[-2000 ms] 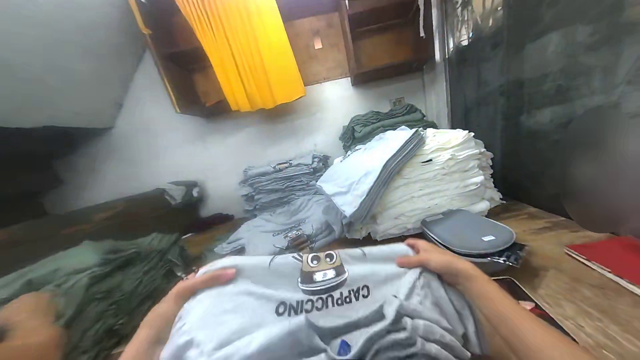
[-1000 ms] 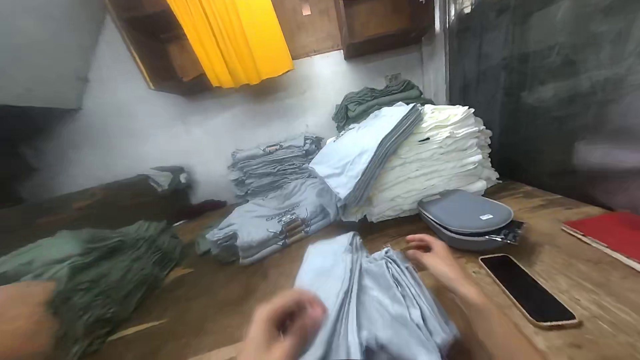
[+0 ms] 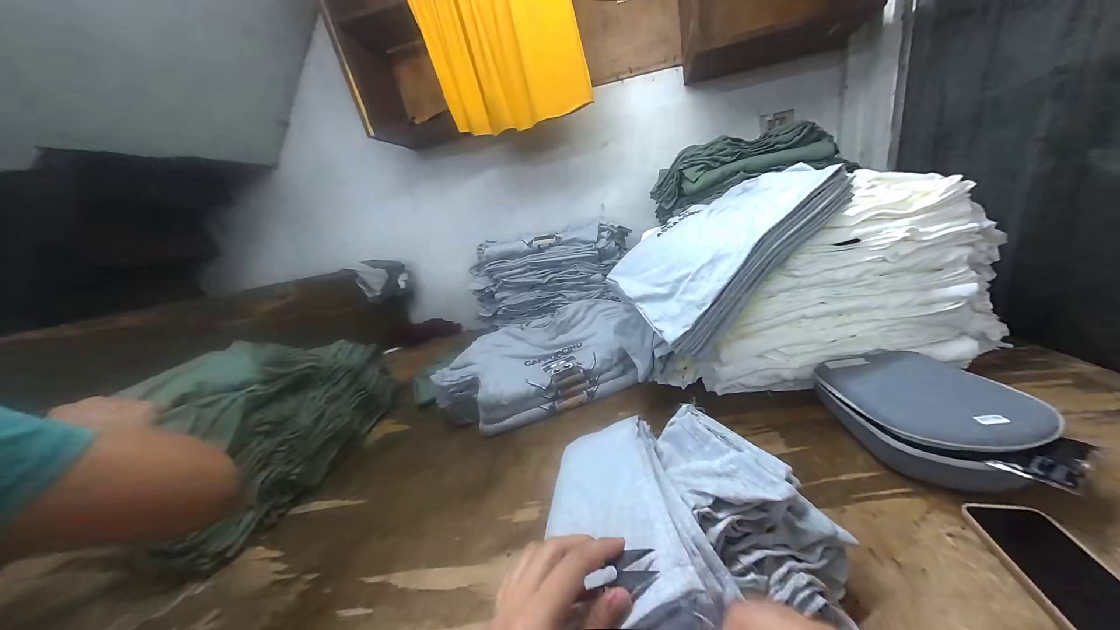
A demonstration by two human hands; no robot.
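A light grey folded garment (image 3: pixel 626 490) lies at the bottom middle, its right part bunched in ruffled folds. My left hand (image 3: pixel 560 582) grips its lower left side, fingers bent and thumb tip showing. By those fingertips are dark pointed shapes with a pale patch; whether they are a print or a tool I cannot tell. Blurred and cut off by the bottom edge, my right hand (image 3: pixel 774 612) is at the garment's lower right; its fingers are unclear. Behind lie printed grey T-shirts (image 3: pixel 560 363) and a stack of grey garments (image 3: pixel 551 271).
Another person's arm (image 3: pixel 114 486) in a teal sleeve reaches over dark green garments (image 3: pixel 289 420) at left. Further right are a tall white cloth stack (image 3: pixel 884 289) with grey pieces (image 3: pixel 726 254) leaning on it, a grey zip case (image 3: pixel 941 407) and a phone (image 3: pixel 1050 560). A yellow curtain (image 3: pixel 507 61) hangs above.
The printed grey shirt, spread between my hands two seconds ago, is now folded narrow on the table. My left hand has come onto the garment's lower left; my right hand has moved down to the bottom edge.
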